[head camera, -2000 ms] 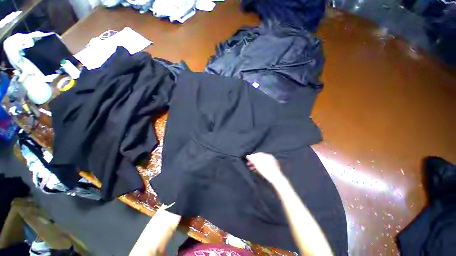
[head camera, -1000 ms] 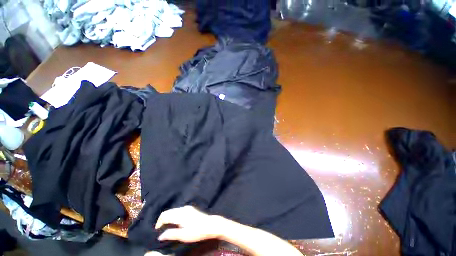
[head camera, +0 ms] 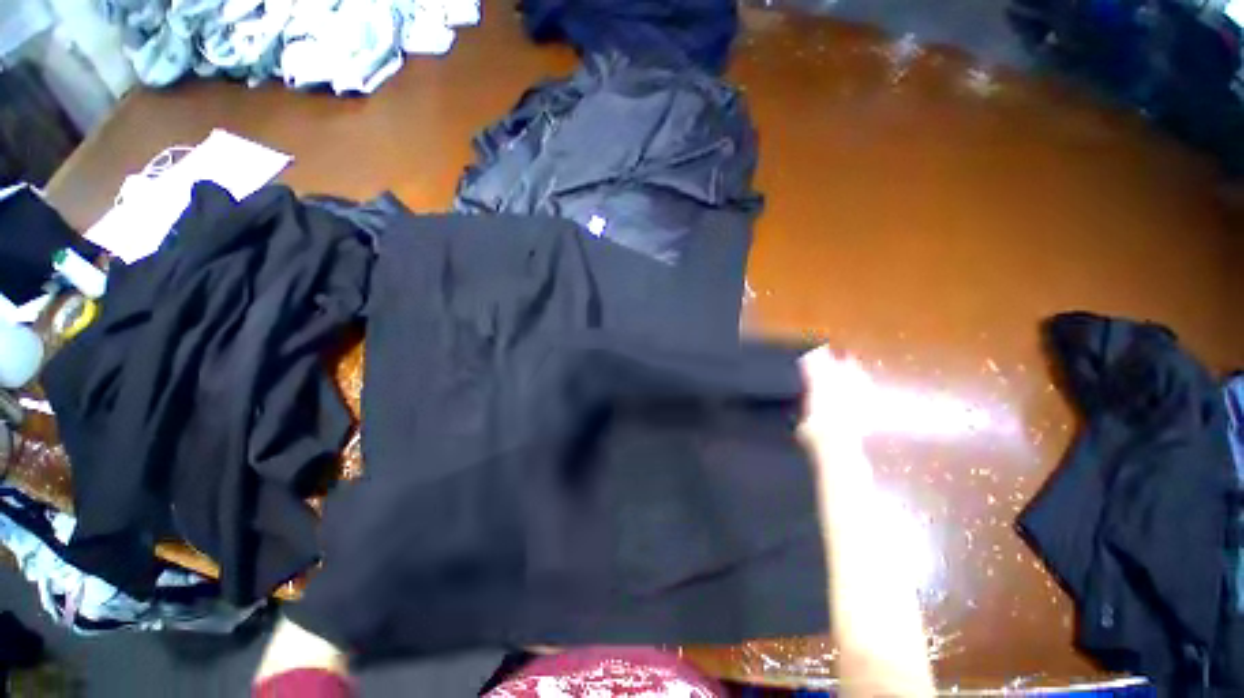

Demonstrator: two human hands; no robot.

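Note:
A matte black garment (head camera: 464,450) lies spread in front of me. Its near right part is lifted or folded over and blurred by motion. My right hand (head camera: 816,382) is blurred and holds this part at its right edge, with the forearm running down to the frame's bottom. My left wrist (head camera: 303,646) shows at the garment's lower left corner; the left hand itself is hidden by the cloth, so its grip cannot be seen.
A matte black pile (head camera: 205,382) lies left. A shiny dark garment stack (head camera: 628,150) with a white label lies beyond. Navy cloth (head camera: 655,25), pale garments (head camera: 314,41), paper (head camera: 205,184), yellow tape (head camera: 79,316) and dark garments at right (head camera: 1132,505) surround the work.
My right hand has moved from the near left of the garment to its right side, bringing cloth up with it. My left wrist now shows at the lower left.

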